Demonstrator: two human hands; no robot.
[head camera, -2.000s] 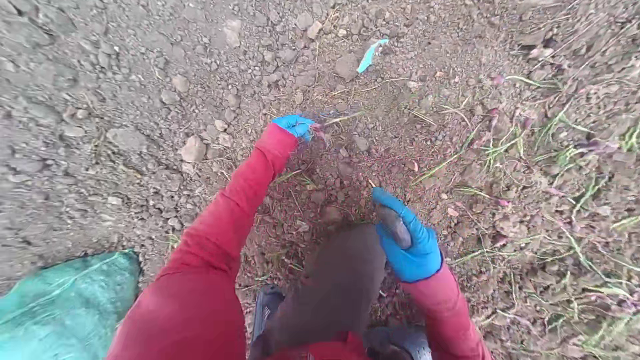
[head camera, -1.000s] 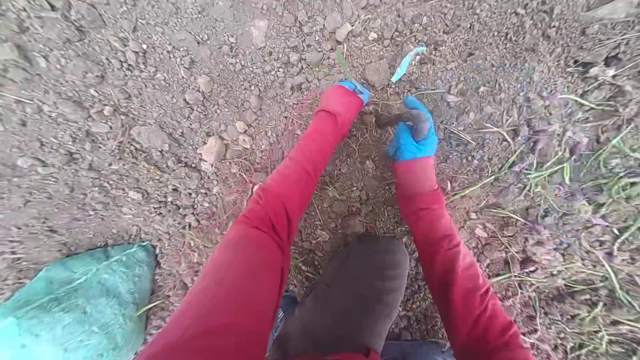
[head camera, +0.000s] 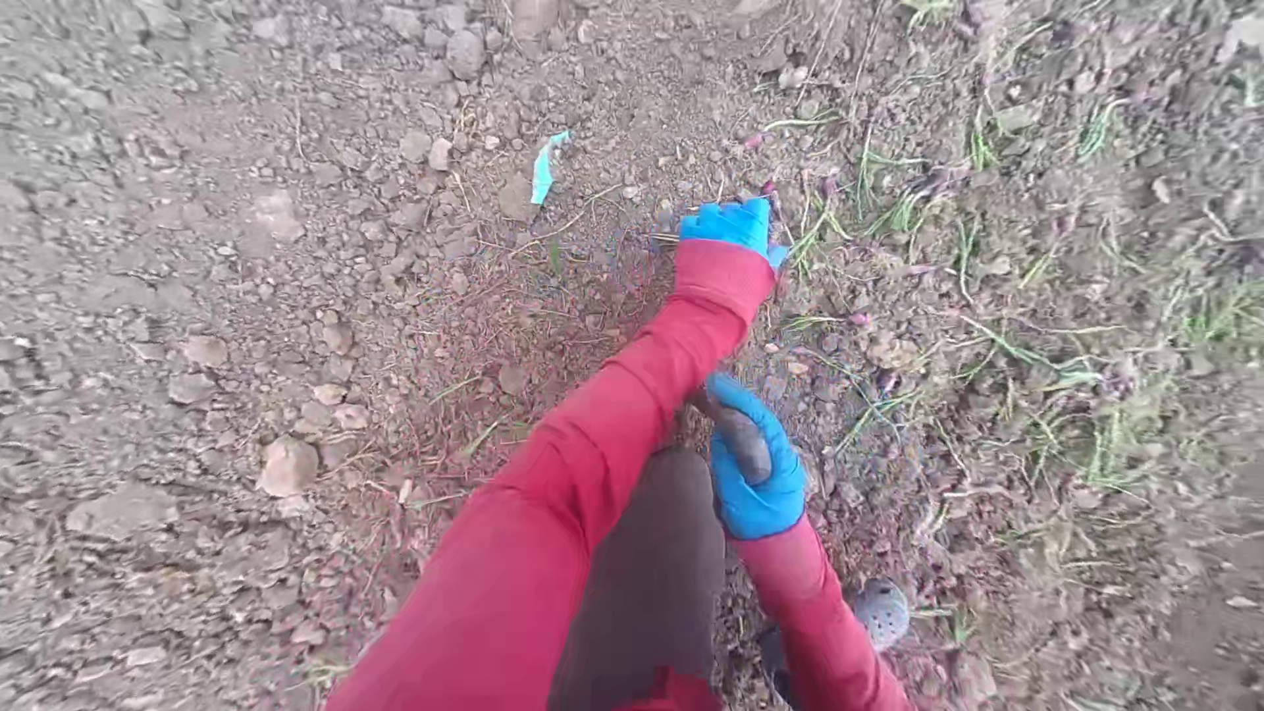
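Note:
My left hand (head camera: 729, 227), in a blue glove and red sleeve, reaches down at the near edge of the scattered onion plants; its fingertips are hidden, so any hold is unclear. Close by lies a small purple onion bulb (head camera: 768, 188). My right hand (head camera: 758, 464), also blue-gloved, is closed around a dark, rounded tool handle (head camera: 743, 444) below the left forearm. The tool's far end is hidden behind that forearm. Onion plants with green leaves (head camera: 899, 207) lie on the soil to the right.
A torn turquoise strip (head camera: 545, 168) lies on the stony soil left of my left hand. A pale stone (head camera: 288, 466) sits farther left. My knee (head camera: 652, 573) and a grey perforated shoe (head camera: 881, 612) are at the bottom.
My left hand has moved right, past the turquoise strip, to the onion plants. My right hand has drawn back towards my knee, still holding the dark handle. The view has shifted right.

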